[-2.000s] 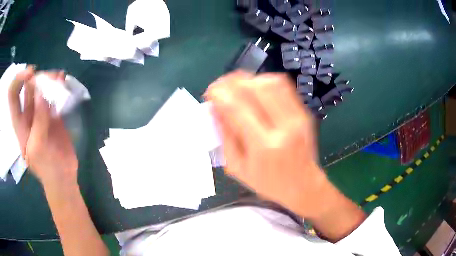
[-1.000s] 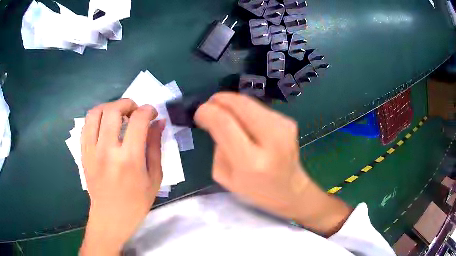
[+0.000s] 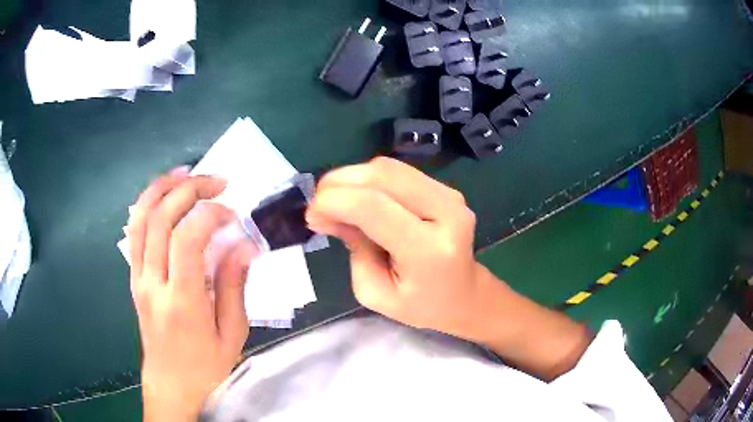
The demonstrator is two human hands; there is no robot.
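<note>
My right hand (image 3: 395, 235) holds a black power adapter (image 3: 282, 218) by its right end, between thumb and fingers. The adapter's left end is at the mouth of a small white bag (image 3: 224, 239), over the stack of bags (image 3: 279, 284). My left hand (image 3: 183, 276) lies on the stack with its fingers on that bag. How far the adapter is inside is hard to tell. A loose adapter (image 3: 352, 62) lies beyond my hands, prongs pointing away. More adapters (image 3: 456, 97) cluster to its right, prongs up.
Bagged adapters (image 3: 99, 67) stand at the upper left. More white bags (image 3: 10, 235) lie at the left edge. Beyond the bench's curved edge at right are a red-brown basket (image 3: 670, 173), a blue stool (image 3: 621, 191), striped floor tape and cardboard boxes (image 3: 733, 350).
My left hand came from the far left onto the bag stack. My right hand took an adapter and brought it left to the bag mouth. The view shifted.
</note>
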